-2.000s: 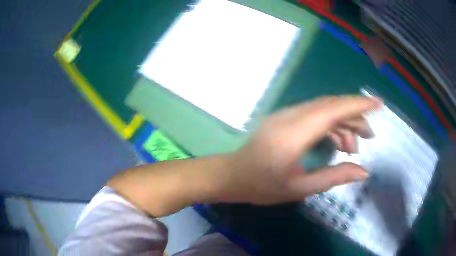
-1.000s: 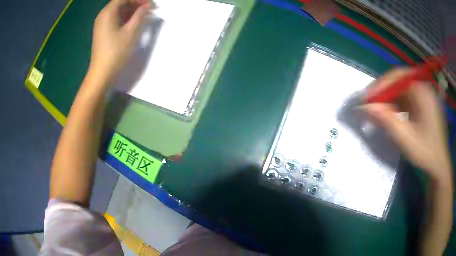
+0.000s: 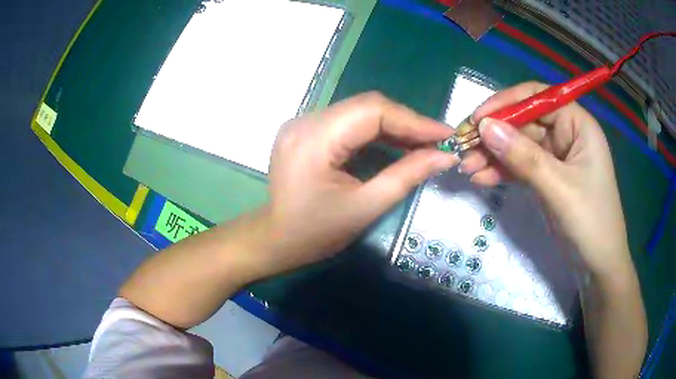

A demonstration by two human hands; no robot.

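Observation:
My left hand pinches a small speaker unit with a green spot between thumb and index finger. My right hand holds the red test probe; its metal tip meets the unit at my left fingertips. Below both hands lies the receiving blister tray, with several round units in pockets at its near left part and a short line of units further in. The right hand and its shadow hide part of this tray.
A white-looking tray lies on the light green mat at left. A green label is on the near edge. A brown-red square and red and blue tapes are at the rear, beside a layered stack.
My left hand has moved right from the left tray and now pinches a unit. My right hand has brought the red probe inward to the left, and its tip now meets the unit.

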